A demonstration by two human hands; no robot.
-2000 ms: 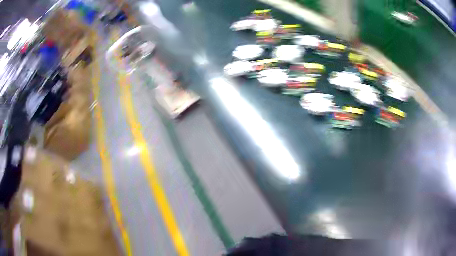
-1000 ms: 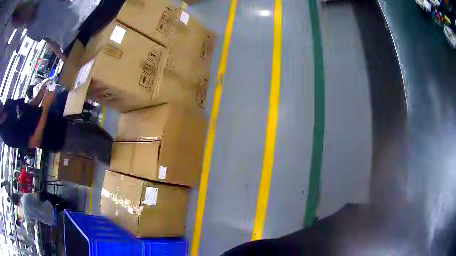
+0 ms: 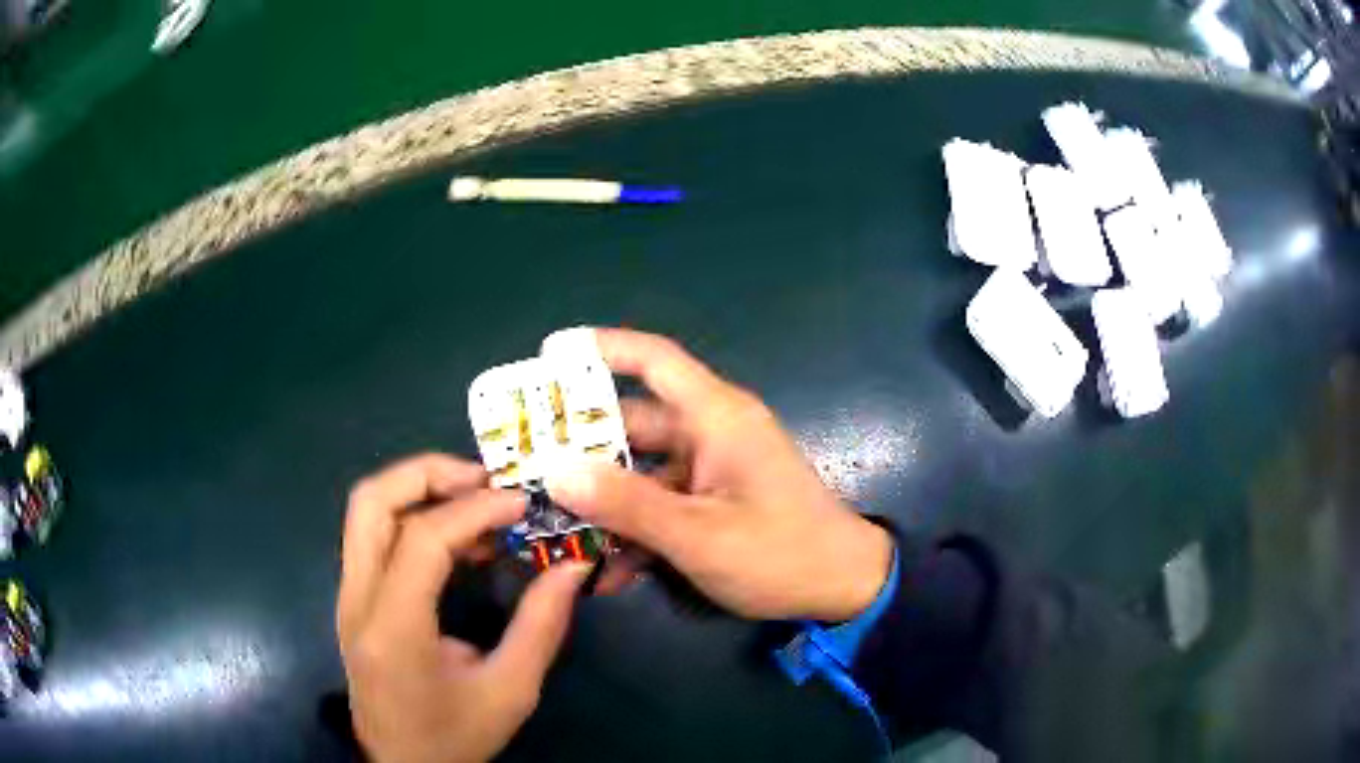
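A white insert (image 3: 545,418) with brass-coloured metal is held in front of me, over the dark green bench. A circuit board (image 3: 561,549) with red and dark components hangs just below it. My right hand (image 3: 738,492) grips the insert from the right, thumb on its lower face; a blue strap (image 3: 843,641) is round the wrist. My left hand (image 3: 440,596) holds the circuit board from the left and below, between fingers and thumb. The fingers partly hide the board and the joint between the two parts. A white edge behind the insert may be a housing; I cannot tell.
White housings (image 3: 1068,224) lie grouped at the right. A cream stick with a blue end (image 3: 545,190) lies near the speckled edging strip (image 3: 597,97). Beyond the strip is the green belt (image 3: 343,75) with a white part on it. Board-and-insert subassemblies (image 3: 33,492) sit at the left edge.
The view has swung from the aisle, cartons and yellow floor lines to the bench. Both hands are now in view, holding the insert and board; no hand showed clearly before.
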